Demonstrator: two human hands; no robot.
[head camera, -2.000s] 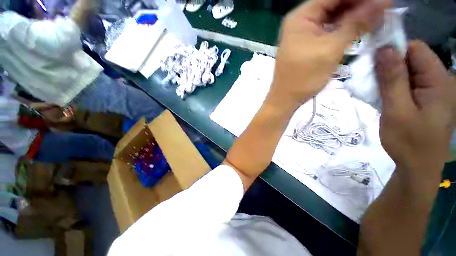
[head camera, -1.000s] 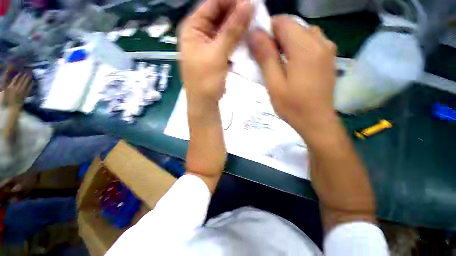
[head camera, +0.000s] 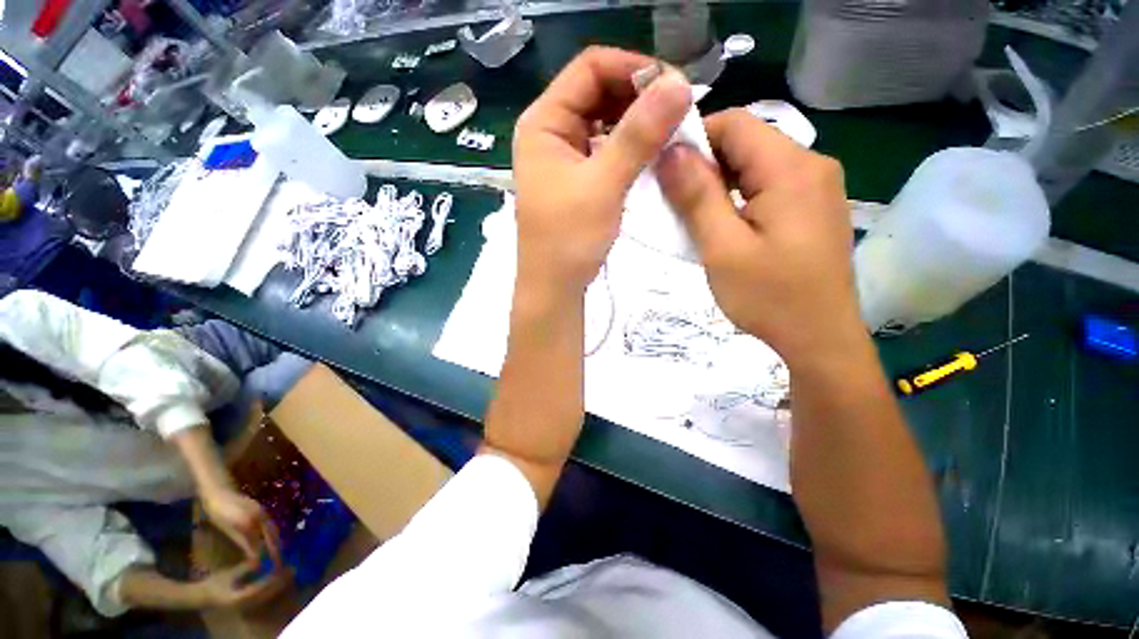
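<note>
My left hand (head camera: 568, 162) is raised over the bench and pinches a small connector (head camera: 647, 78) between thumb and fingers. My right hand (head camera: 774, 231) is beside it and grips a white cloth (head camera: 666, 206) close to the connector. A thin cable hangs in a loop below my left hand. Loose white cables (head camera: 675, 337) lie on the white sheet (head camera: 481, 327) under my hands. Part of the sheet and cables is hidden by my forearms.
A tangled white cable pile (head camera: 356, 250) lies left. A large translucent bottle (head camera: 956, 231), yellow-black screwdriver (head camera: 937, 373) and blue object (head camera: 1110, 336) are right. White housings (head camera: 450, 109) are beyond. A neighbour's hands (head camera: 244, 549) are over an open carton (head camera: 362, 437) at lower left.
The view has swung right, then steadied. My hands still hold the cloth, and the connector now shows at my left fingertips. The neighbour's hands have come over the carton.
</note>
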